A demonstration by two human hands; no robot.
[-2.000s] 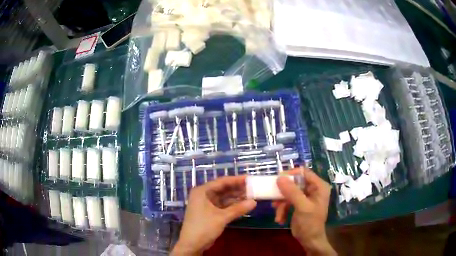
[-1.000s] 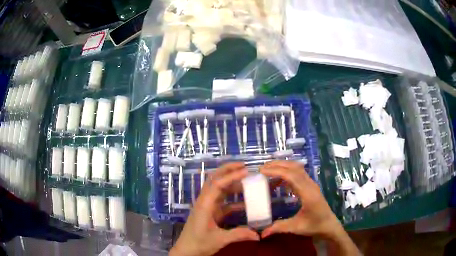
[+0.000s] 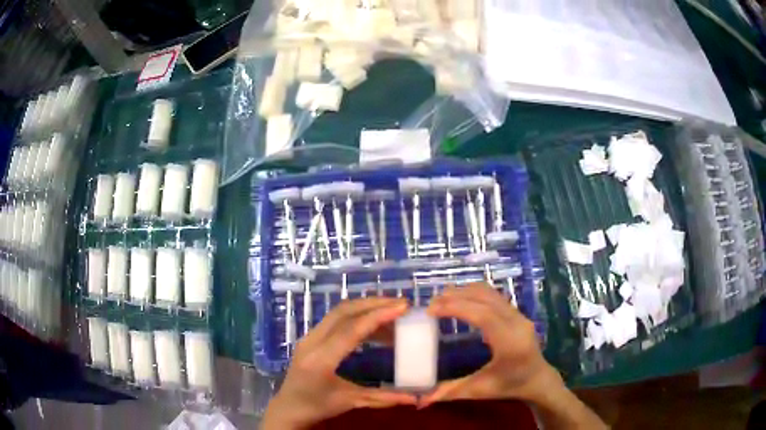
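Observation:
My left hand (image 3: 336,361) and my right hand (image 3: 495,353) are bare and hold a small white pack (image 3: 416,351) upright between them, fingertips at its top and bottom ends. They are above the front edge of the blue tray (image 3: 262,277). The tray holds slender metal-tipped rods (image 3: 307,315) with pale grey-white ends, in two rows. Part of the front row is hidden behind my hands. Finished white-cream packs (image 3: 143,275) stand in rows in the clear tray at the left.
A bag of cream foam blocks (image 3: 317,97) lies behind the blue tray, with a white card (image 3: 395,145) between. White slips (image 3: 647,252) lie on a clear tray at right. A filled clear tray (image 3: 726,227) is far right. A pale sheet stack (image 3: 596,67) is at the back right.
The white pack has turned from lying sideways to upright, and both hands now pinch its two ends. In the last second it has shifted slightly left and straightened.

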